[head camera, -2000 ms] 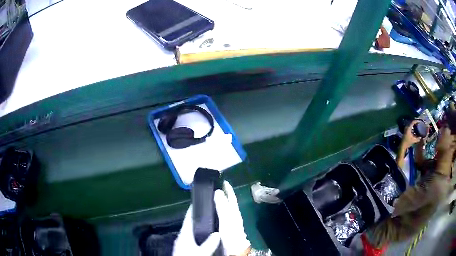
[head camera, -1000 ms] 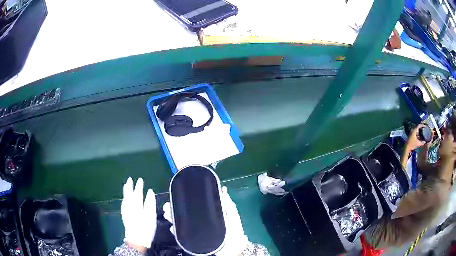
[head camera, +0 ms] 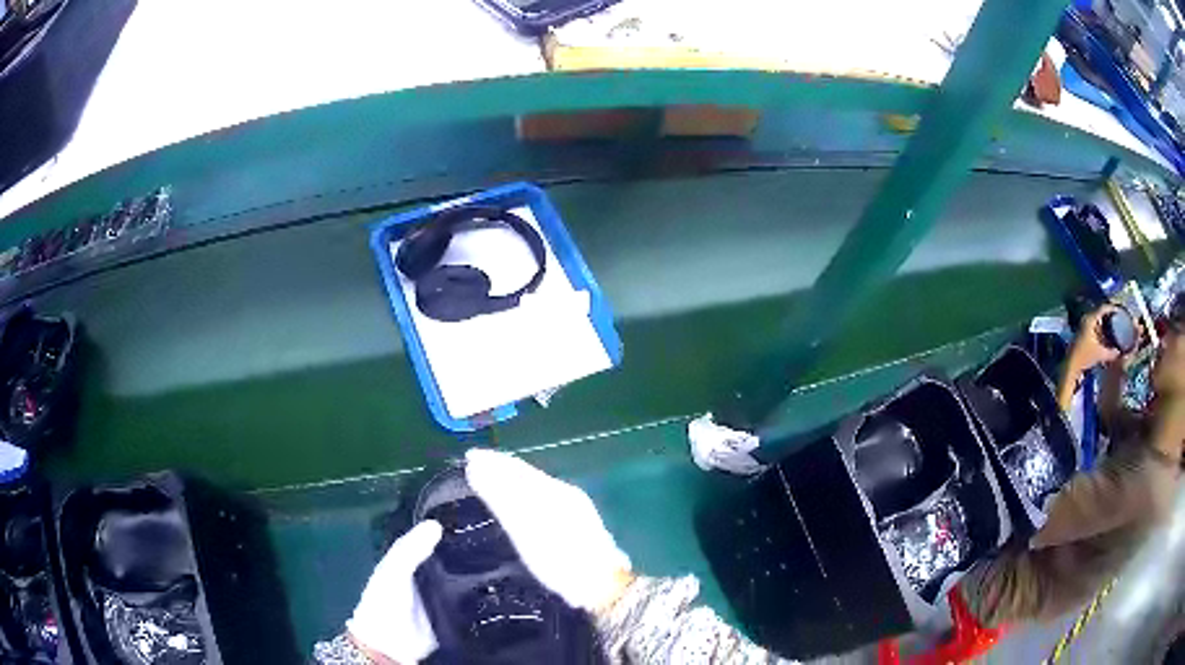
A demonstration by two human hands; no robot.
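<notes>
My gloved left hand [head camera: 396, 600] is on the left side of a black moulded tray [head camera: 500, 624] at the bottom centre, its thumb over the edge. My gloved right hand [head camera: 548, 530] lies over the tray's upper right, fingers together at its far end. A dark rounded piece shows between my hands; whether it is the oval case is unclear. Over-ear headphones [head camera: 455, 294] lie at the far end of a blue tray [head camera: 597, 301] on a white liner [head camera: 500, 357].
Black moulded trays with shiny bags stand at lower left [head camera: 130, 552] and lower right [head camera: 897, 455]. A white crumpled lump [head camera: 723, 444] lies beside the right stack. A green post [head camera: 910, 195] crosses the belt. Another person's hand [head camera: 1089, 348] holds a round dark piece at right.
The oval case in my right hand has gone down toward the black tray and no longer shows its flat face. My left hand has moved in against the tray. The view has shifted slightly.
</notes>
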